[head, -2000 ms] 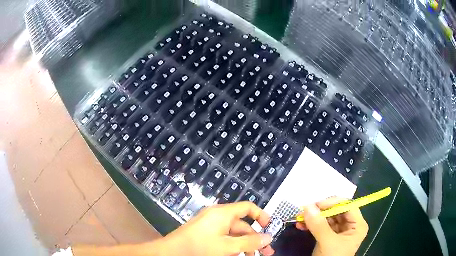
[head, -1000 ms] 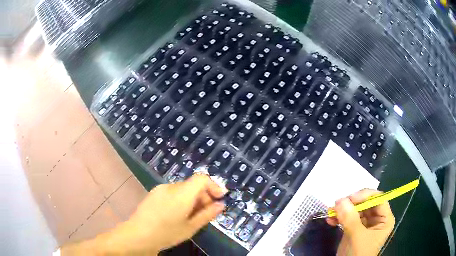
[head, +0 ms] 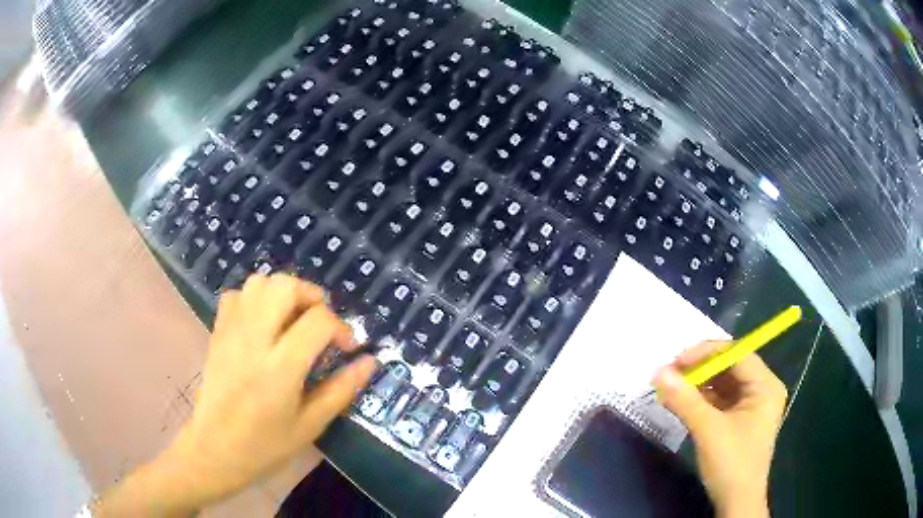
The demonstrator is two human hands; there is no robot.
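Note:
A large clear blister tray [head: 390, 278] holds rows of black housings [head: 481, 258] with small pale marks. Several silvery pieces [head: 423, 410] lie in its near edge pockets. My left hand [head: 278, 354] is over the tray's near left edge, thumb and fingers bent; what lies under its fingertips is hidden, so I cannot tell if it holds anything. My right hand [head: 724, 405] holds the yellow tool [head: 749, 344] like a pen, its tip over the white sheet [head: 630, 334]. The sheet has a dark grid of small labels [head: 587, 413]. A black flat object [head: 617, 470] with rounded corners lies on it.
Tall stacked clear trays [head: 749, 132] stand behind at the right. More clear trays [head: 111, 46] are at the upper left. The dark green bench [head: 855, 415] has a pale rail [head: 825, 304] along the far right side. A pinkish floor [head: 81, 334] shows at the left.
My left hand left the unit it held near the yellow tool, moved to the tray's near edge, then further left along it. My right hand still holds the tool. The black flat object is now more exposed.

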